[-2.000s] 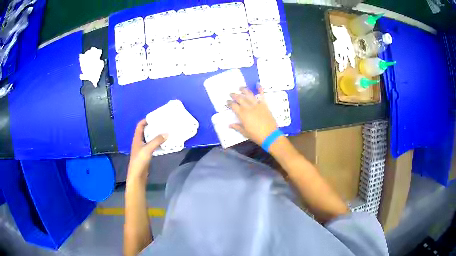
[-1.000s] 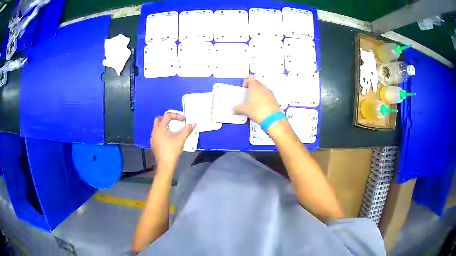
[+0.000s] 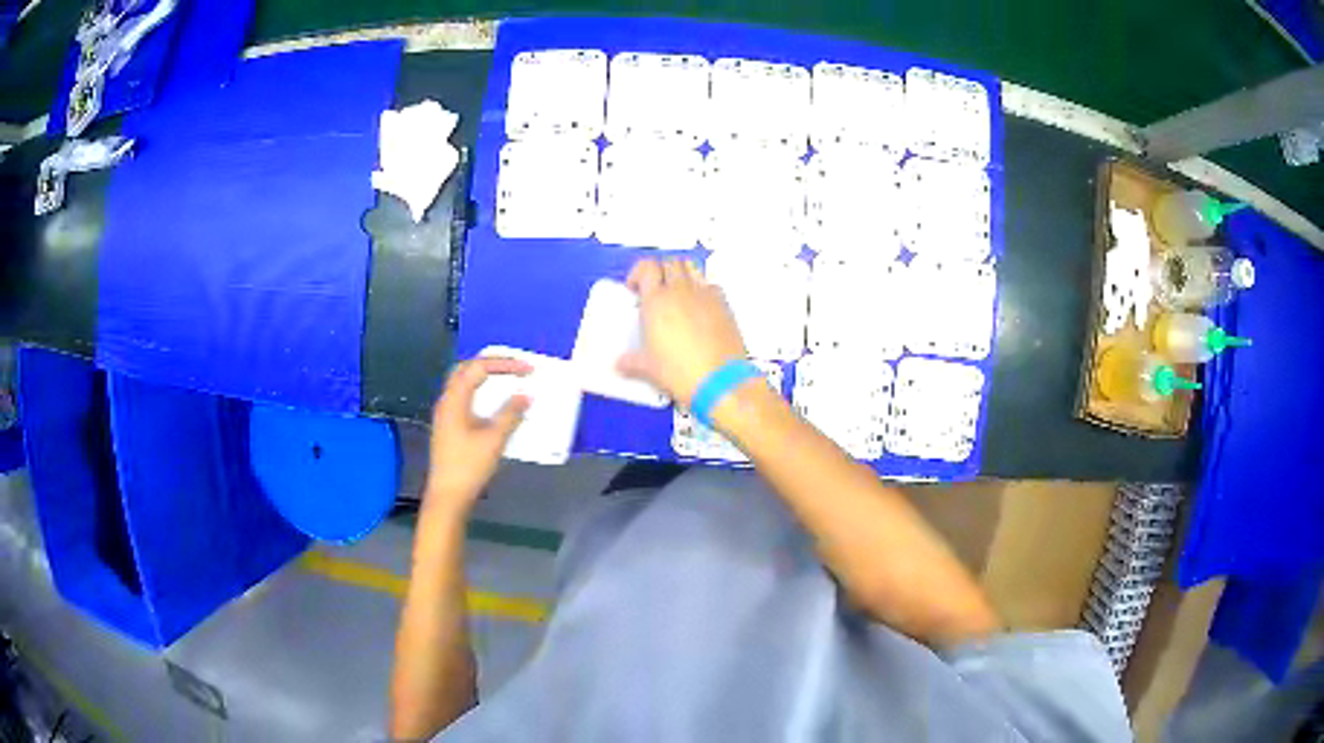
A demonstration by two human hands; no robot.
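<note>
Several square white covers (image 3: 658,96) lie in a grid, in rows, on a blue corrugated plastic sheet (image 3: 530,290). My left hand (image 3: 472,431) holds a white cover (image 3: 548,418) at the sheet's front left, thumb on top. Whether more covers lie under it cannot be told. My right hand (image 3: 678,331), with a blue wristband, grips another white cover (image 3: 604,341), tilted, just right of the left one; their corners meet or overlap. My right hand and forearm partly hide the covers behind and below them.
A cardboard tray (image 3: 1092,359) at the right holds squeeze bottles (image 3: 1186,337) with green nozzles, a clear bottle (image 3: 1202,274) and a white crumpled item. A crumpled white cloth (image 3: 418,157) lies left of the sheet. Another blue sheet (image 3: 240,232) lies further left. A green conveyor runs behind.
The laid-out grid has grown in the front rows, and the stack at my left hand looks smaller. Both hands stay near the front left. The whole view has shifted.
</note>
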